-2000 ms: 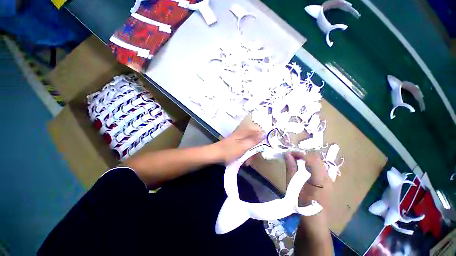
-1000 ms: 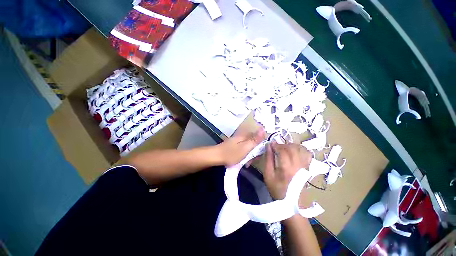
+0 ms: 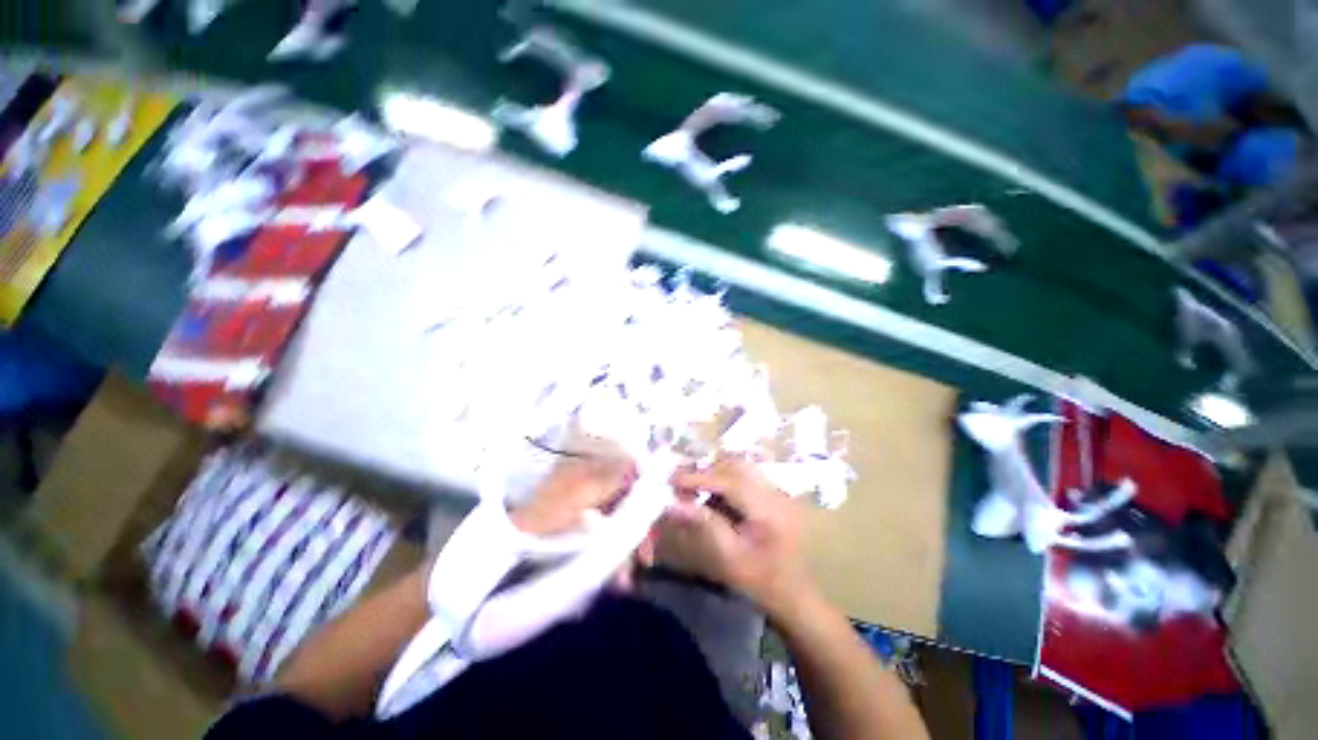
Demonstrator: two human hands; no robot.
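A glossy white headband shell (image 3: 499, 586) with pointed projections lies across my left hand and forearm, close to my dark shirt. My left hand (image 3: 578, 492) holds it near one end. My right hand (image 3: 730, 528) is beside that end, with a tiny white piece between its fingertips. The fingertips of both hands meet at the band's end, so the exact contact is blurred. The heap of small white brackets (image 3: 607, 340) lies just beyond my hands, overexposed.
Pale work sheet (image 3: 347, 347) and cardboard pad (image 3: 867, 506) lie under the heap. Partly assembled headbands (image 3: 947, 246) stand on the green belt (image 3: 810, 188). Open carton (image 3: 101, 492) of white parts is at left. Red sheets (image 3: 1091, 622) lie at both sides. A person (image 3: 1200, 109) is at upper right.
The view has swung, showing more belt and the yellow sheet. The headband shell has turned and now lies over my left forearm. My right hand has moved to the near side of the band's end.
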